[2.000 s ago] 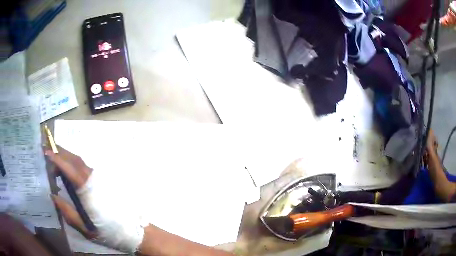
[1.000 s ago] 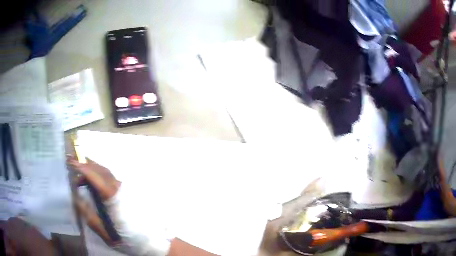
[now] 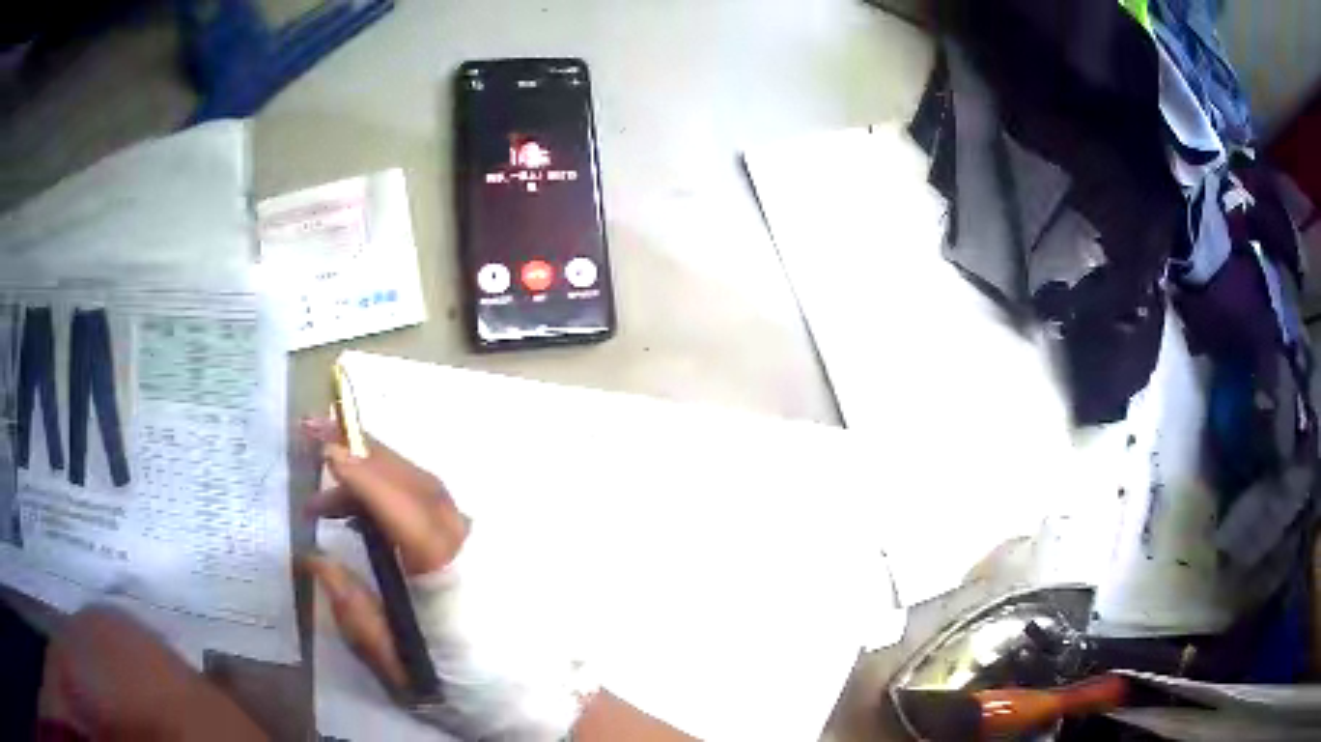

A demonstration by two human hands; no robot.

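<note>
My right hand (image 3: 391, 507), wrapped in white at the palm and wrist, holds a pen (image 3: 394, 606) with a gold end and dark barrel. It rests on the left part of a large white writing sheet (image 3: 652, 536); glare hides any writing. My left hand (image 3: 123, 674) is partly visible at the lower left, by the bottom of a printed spec sheet (image 3: 203, 420) with dark blue trouser pictures; its fingers are unclear. A black phone (image 3: 536, 203) showing a call screen lies above the writing sheet. A small printed slip (image 3: 341, 261) lies left of the phone.
A blue clip-like tool (image 3: 254, 65) is at the upper left. Another white sheet (image 3: 869, 261) lies angled right of the phone. Dark fabric pieces (image 3: 1072, 261) are heaped on the right. An iron (image 3: 1014, 674) with an orange-brown handle is at the lower right.
The view has turned left, so the phone, papers and iron sit further right in the picture. More of the trouser spec sheet shows. My right hand keeps the pen in a similar pose.
</note>
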